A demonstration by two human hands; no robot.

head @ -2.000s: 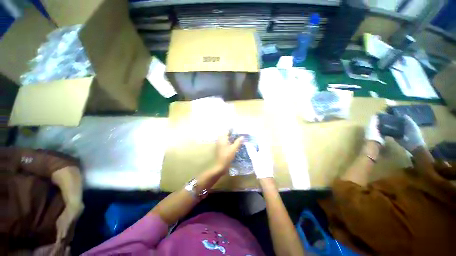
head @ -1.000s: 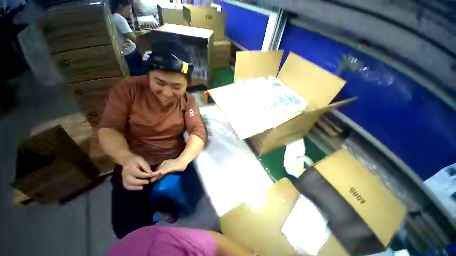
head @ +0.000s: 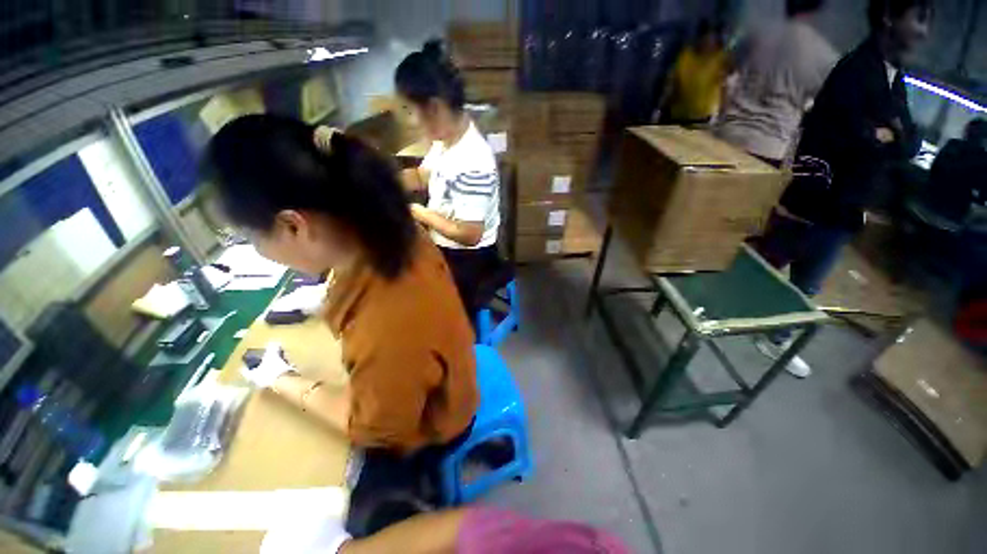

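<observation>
My right hand (head: 308, 532), in a white glove, is at the bottom edge, blurred and partly cut off. It lies over the white strip (head: 216, 509) at the near end of the cardboard (head: 287, 433). Whether it holds anything cannot be told. My left hand is out of the picture. A heap of clear bubble bags (head: 200, 431) lies beyond the strip. The neighbour's gloved hand (head: 271, 370) is at a dark unit (head: 252, 357), and more dark units (head: 287, 317) lie further along.
The neighbour in orange sits on a blue stool (head: 492, 417). A worker in white (head: 465, 179) sits beyond. A large carton (head: 693, 195) rests on a green-topped table (head: 741, 292) in the aisle. People stand behind it. A bottle (head: 65, 422) is at the bench back.
The view has swung from the bench to the left neighbour, then to the right side. My left hand has left the picture, and my gloved right hand shows only at the bottom edge.
</observation>
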